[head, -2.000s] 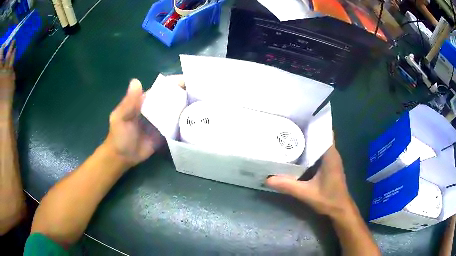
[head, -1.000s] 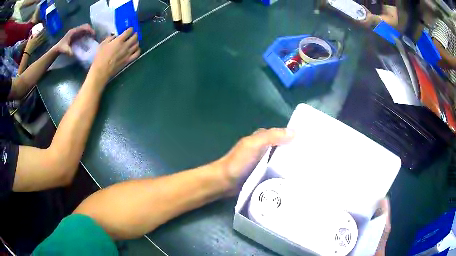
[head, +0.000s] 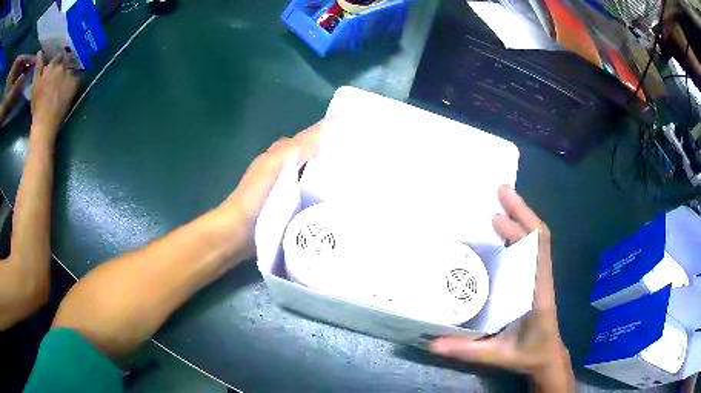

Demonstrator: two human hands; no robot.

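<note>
An open white retail box [head: 346, 311] is held over the dark green table mat, its large lid [head: 423, 146] raised at the far side. A white oval device [head: 384, 261] with a ring-shaped grille near each end lies inside. My left hand [head: 273, 180] grips the box's left far corner by the lid; its fingers are partly hidden behind the box. My right hand [head: 530, 307] holds the right end, thumb at the near lower edge and fingers up by the lid's right edge. A white side flap [head: 516, 280] stands at the right end.
Two open boxes with blue panels [head: 634, 326] stand at the right. A blue parts bin [head: 327, 38] with a tape roll is at the far side. A black carton [head: 515, 88] with papers and orange packets lies beyond the box. Another person's arm [head: 34, 199] and a blue-and-white box [head: 73, 34] are at left.
The view has swung right, so the held box appears further left and higher. My right hand shows more fully, fingers at the lid's edge. The lid remains raised.
</note>
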